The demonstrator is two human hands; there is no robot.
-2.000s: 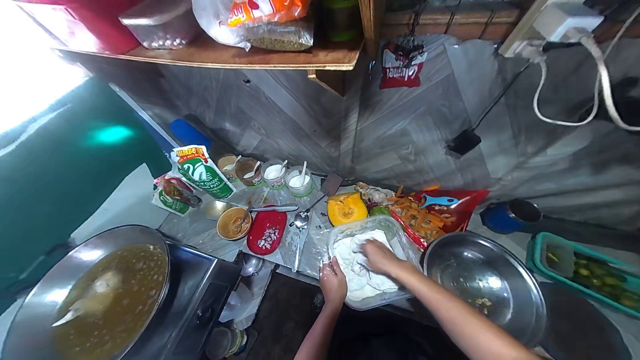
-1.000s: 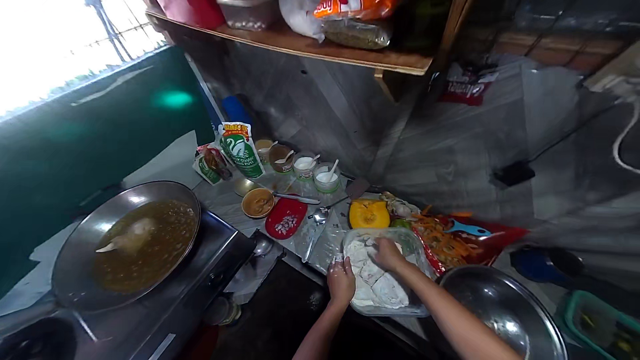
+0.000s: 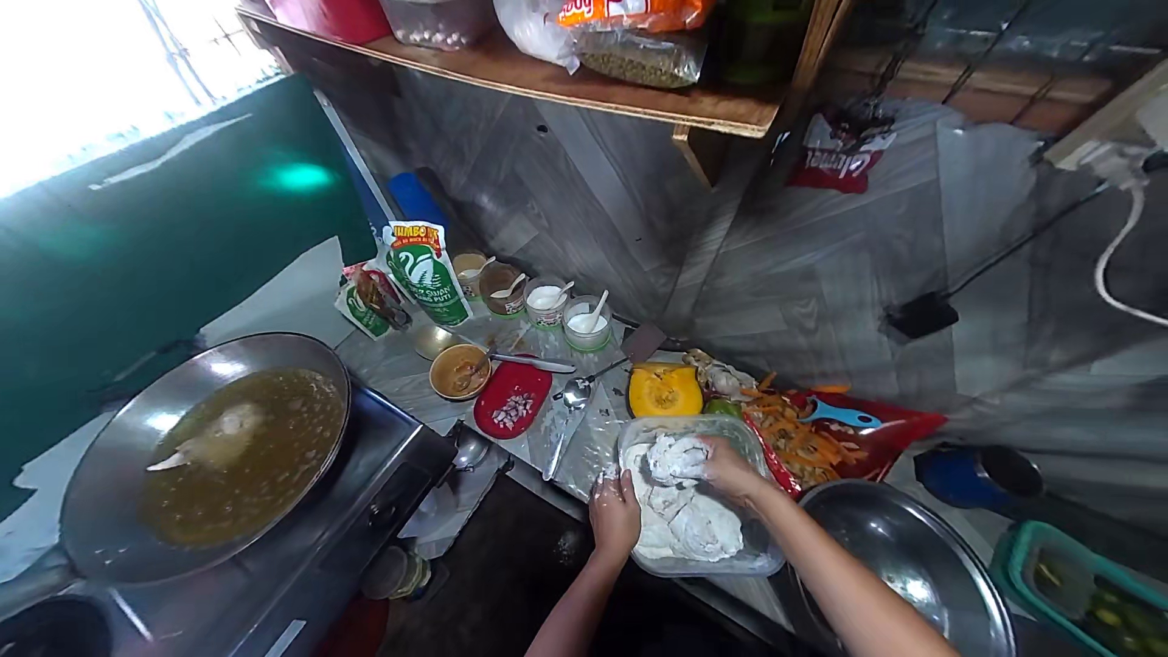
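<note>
A clear plastic container (image 3: 762, 557) holds white flour and several flour-coated pieces. My right hand (image 3: 725, 467) reaches in from the right and grips one coated piece (image 3: 677, 458) near the container's back; its fingertips are partly hidden by flour. My left hand (image 3: 616, 511) rests at the container's left rim, fingers floured and holding nothing. Another coated piece (image 3: 707, 527) lies in the flour at the front. To the left, a wok (image 3: 100, 493) of oil stands on the stove with a pale piece of food (image 3: 228, 433) frying in it.
Behind the container are a cut squash (image 3: 664, 391) and a red bag of peelings (image 3: 899, 424). A steel basin (image 3: 903, 547) stands right. Left are a red chopping board (image 3: 493, 415), a brown bowl (image 3: 459, 372) and spice tubs (image 3: 587, 324). A wooden shelf (image 3: 511, 78) hangs above.
My right hand has taken hold of a coated piece and raised it somewhat from the flour. My left hand stays at the container's left side. The view has shifted to the left since the earliest frame.
</note>
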